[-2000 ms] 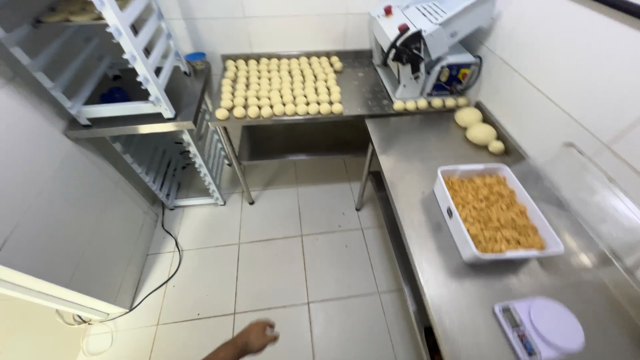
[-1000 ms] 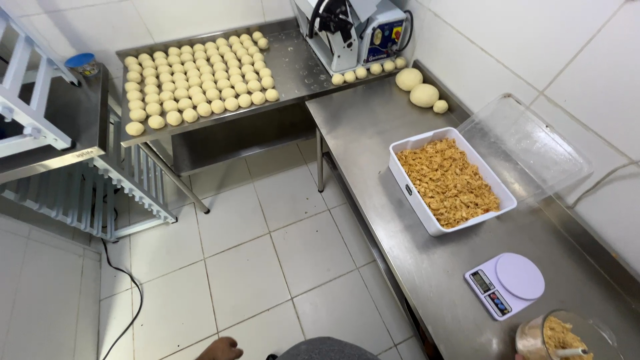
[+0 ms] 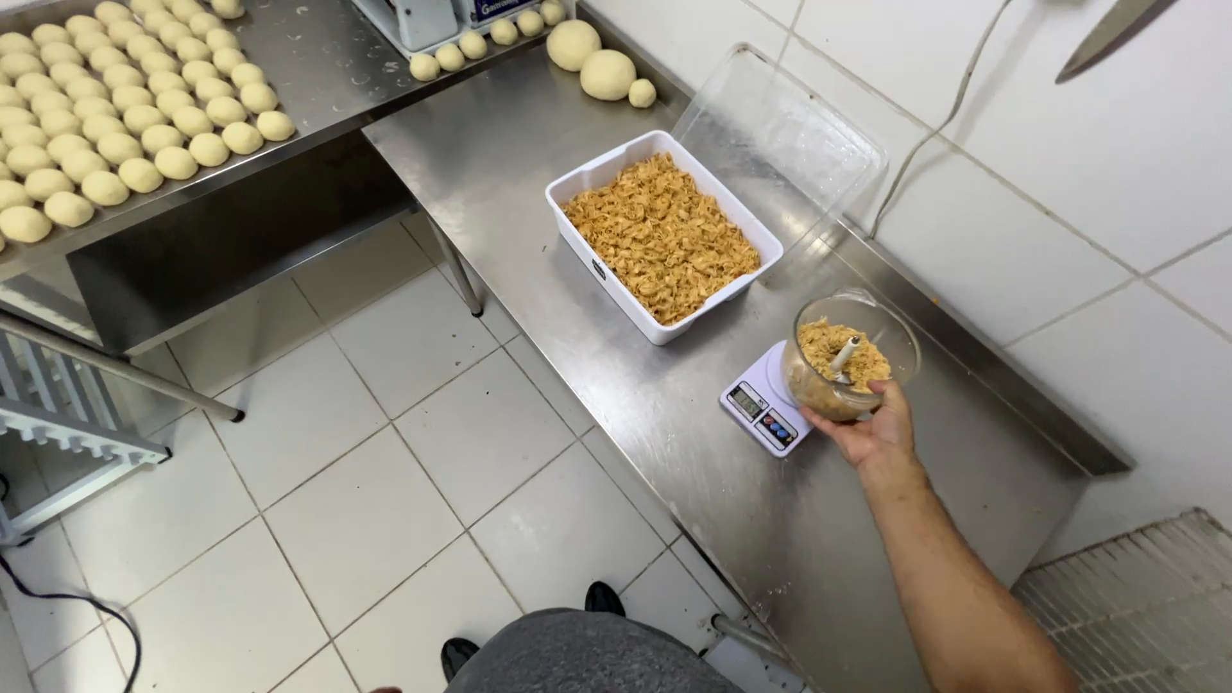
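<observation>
My right hand (image 3: 874, 423) grips the near side of a clear food processor bowl (image 3: 900, 337) by its rim and underside. Shredded filling (image 3: 828, 346) lies in the bowl around a pale central shaft with a blade. The bowl is over the right part of a lilac digital kitchen scale (image 3: 775, 428); whether it rests on it I cannot tell. Up and left of the scale, a white plastic tub (image 3: 664, 332) holds orange-brown shredded filling (image 3: 664, 231). Of my left hand only a sliver of skin (image 3: 387, 689) shows at the bottom edge; its fingers are hidden.
A clear plastic lid (image 3: 789, 135) leans against the tiled wall behind the tub. Dough balls (image 3: 125, 125) stand in rows on the left steel table; larger dough balls (image 3: 608, 75) lie at the steel counter's (image 3: 626, 423) far end. A knife blade (image 3: 1112, 38) is at upper right, a wire rack (image 3: 1145, 597) at lower right.
The bowl, at the lower right edge one second ago, is now at the scale in my right hand. My left hand has mostly left the view. The view has moved toward the counter.
</observation>
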